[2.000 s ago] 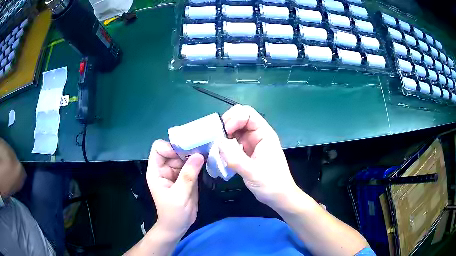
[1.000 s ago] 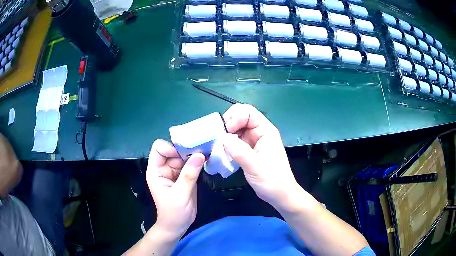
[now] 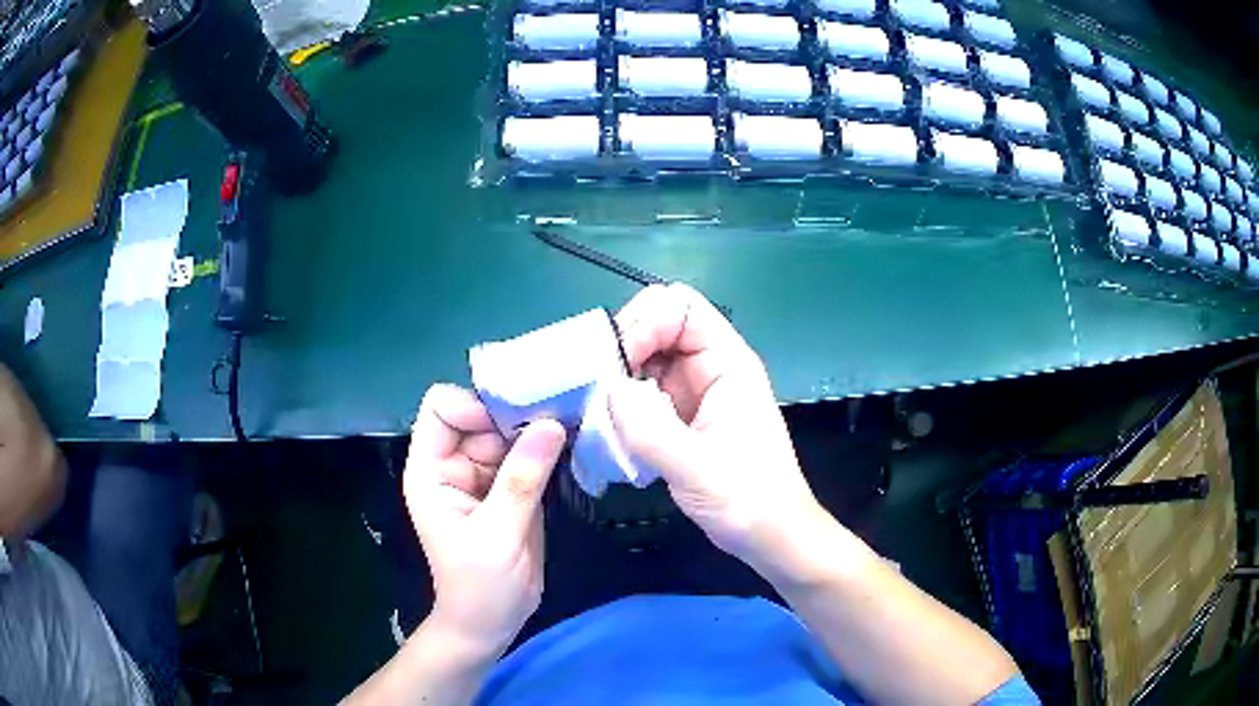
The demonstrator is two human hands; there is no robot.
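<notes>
A white device housing (image 3: pixel 547 361) with a dark right end and a small dark slot is held above the bench's front edge. My left hand (image 3: pixel 483 510) grips its left end, thumb on the lower face near the slot. My right hand (image 3: pixel 711 428) is at its right end, fingers behind it, and pinches a crumpled white wiping cloth (image 3: pixel 602 448) against its lower right part. A thin black stick tool (image 3: pixel 591 255) lies on the green mat just beyond my right hand. A blister tray (image 3: pixel 483 166) of white units lies beyond my hands.
A second tray (image 3: pixel 1121 248) of units is at far right. At left are a black heat gun (image 3: pixel 242 90), a corded handle with a red switch (image 3: pixel 238 262), a white paper strip (image 3: pixel 138 310) and a yellow-orange board (image 3: pixel 76 166). Another person's arm (image 3: pixel 25 462) is at lower left.
The wiping cloth has changed its folds and shifted slightly at the housing's lower right. Both hands stay in nearly the same place, and the housing has barely moved.
</notes>
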